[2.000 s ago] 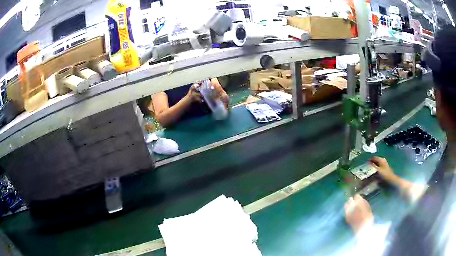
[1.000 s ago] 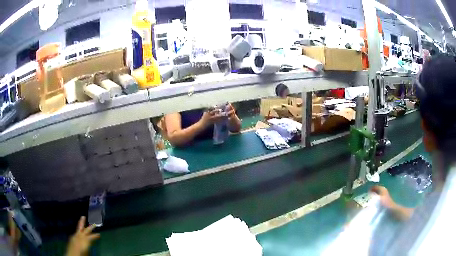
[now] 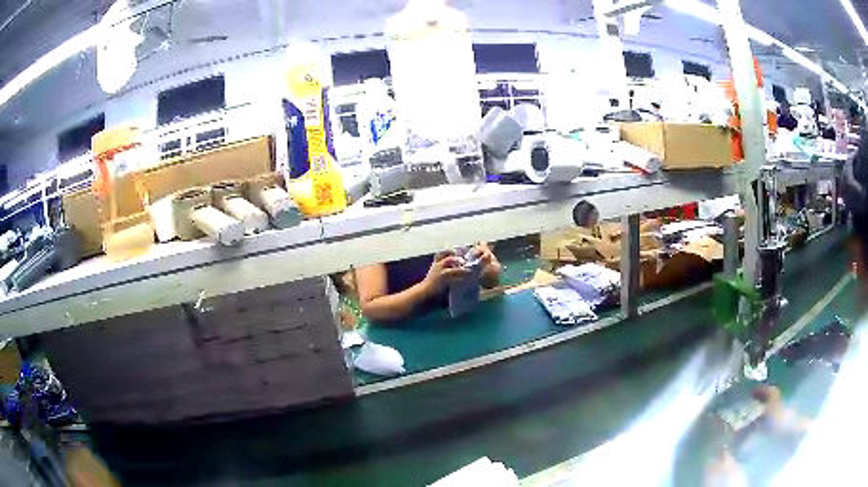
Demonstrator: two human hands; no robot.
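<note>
Neither of my hands can be made out. The corner of a white paper stack (image 3: 481, 473) shows at the bottom centre edge, cut off by the frame. A blurred hand (image 3: 88, 468) shows at the lower left edge beside a grey slim shape; it seems to be a neighbour's, but whose it is cannot be told for certain. The dark green belt (image 3: 400, 418) runs in front of me.
A grey shelf (image 3: 381, 238) crosses above the belt, with a yellow bottle (image 3: 312, 143) and cardboard carton (image 3: 690, 145). Dark stacked cartons (image 3: 200, 357) stand left. A person's hands (image 3: 455, 271) hold a slim pack opposite. Blurred hands work beside the green stand (image 3: 735, 302) at right.
The view has swung left and up, so the paper stack has slid mostly out at the bottom. The slim box on the belt no longer shows there. The lower-left hand is lower and further left.
</note>
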